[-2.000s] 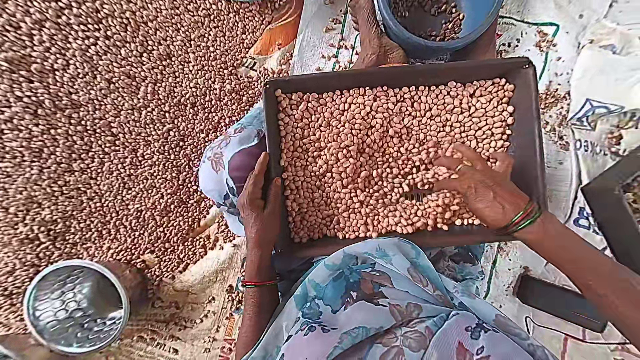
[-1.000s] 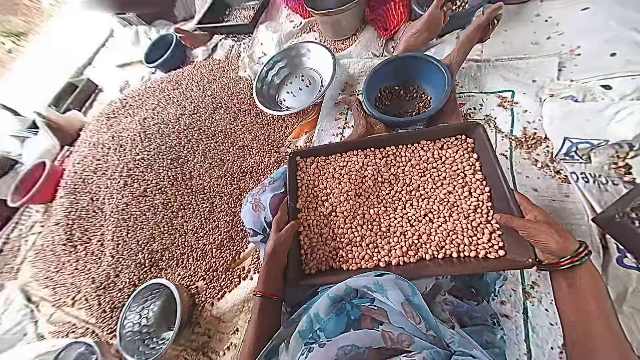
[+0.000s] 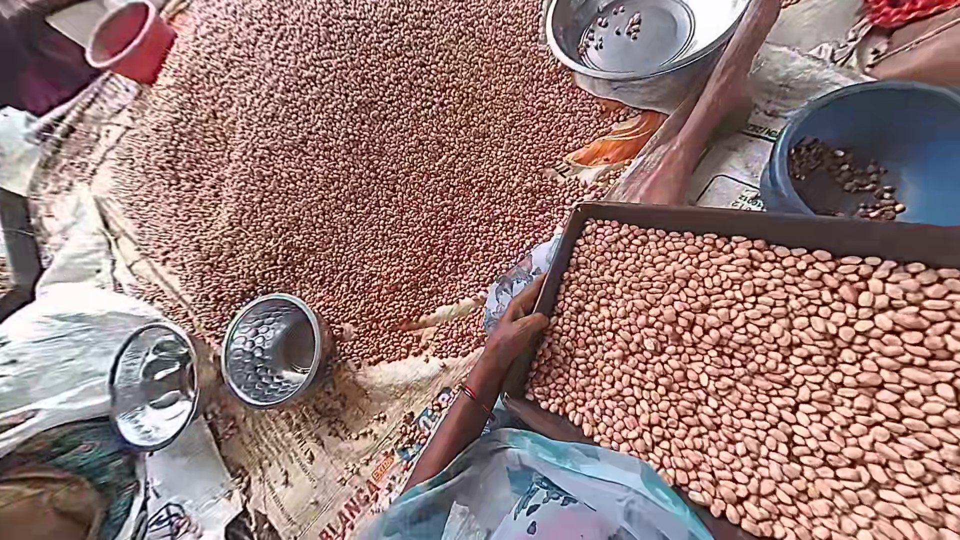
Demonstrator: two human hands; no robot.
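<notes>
A dark rectangular tray [image 3: 772, 229] full of shelled peanuts [image 3: 750, 360] fills the right of the view, over my lap. My left hand [image 3: 521, 330] grips its left edge, fingers on the outside of the wall. My right hand is out of the frame, as is the tray's right end. To the left of the tray spreads a large heap of peanuts [image 3: 360, 165]. Two metal vessels lie at the near edge of the heap: a dimpled steel one [image 3: 274, 351] and a shiny one [image 3: 155, 386] beside it.
A blue basin [image 3: 780, 172] with some dark nuts stands beyond the tray. At the top is a steel basin [image 3: 637, 79] holding a few nuts, with a person's bare leg [image 3: 697, 142] next to it. A red tub [image 3: 131, 45] sits at upper left. Woven sacks [image 3: 337, 450] cover the ground.
Two seconds ago my right hand was in the peanuts; a second ago it held the tray's right edge. The view has swung left, leaving that hand outside the frame.
</notes>
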